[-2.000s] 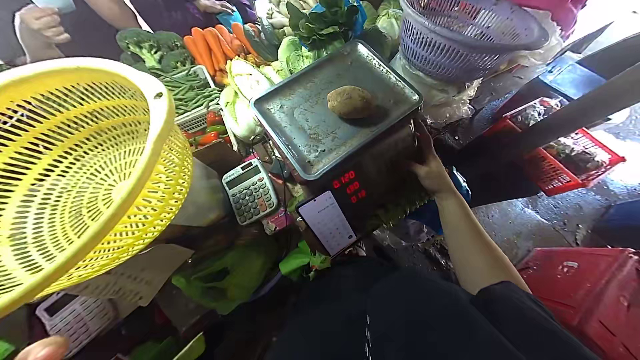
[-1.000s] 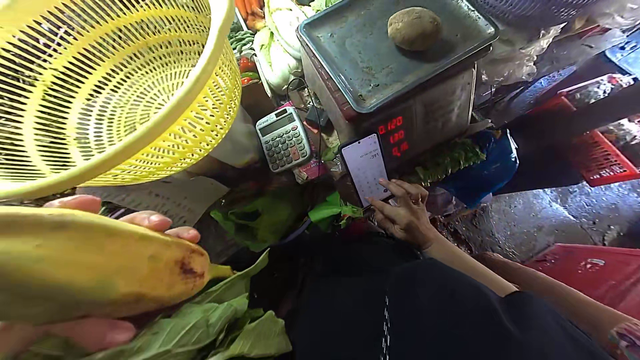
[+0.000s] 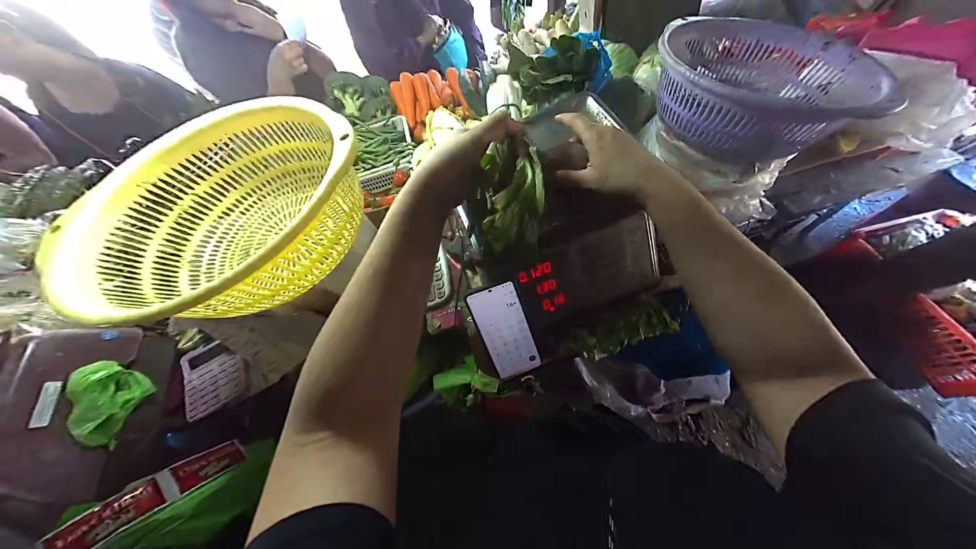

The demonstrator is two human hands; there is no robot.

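My left hand [image 3: 480,149] is closed on a bunch of leafy greens [image 3: 515,198], whose leaves hang in front of the digital scale [image 3: 602,255]. My right hand [image 3: 606,156] is over the scale pan [image 3: 560,126], with thumb and fingers around a round brown vegetable, likely the potato [image 3: 566,156]. Red digits are lit on the scale's front. A smartphone [image 3: 505,328] showing a calculator leans below them. Most of the pan is hidden by my hands and the greens.
A yellow plastic basket [image 3: 206,213] stands at left, a purple basket [image 3: 762,84] at back right. Carrots [image 3: 427,95], broccoli [image 3: 358,95] and green beans [image 3: 381,142] lie behind. A calculator [image 3: 213,379] is at lower left, a red crate [image 3: 945,351] at right. People stand across the stall.
My right hand has left the phone and moved up to the scale pan. The yellow fruit or vegetable that was in my left hand is out of sight; that hand now holds leafy greens above the scale.
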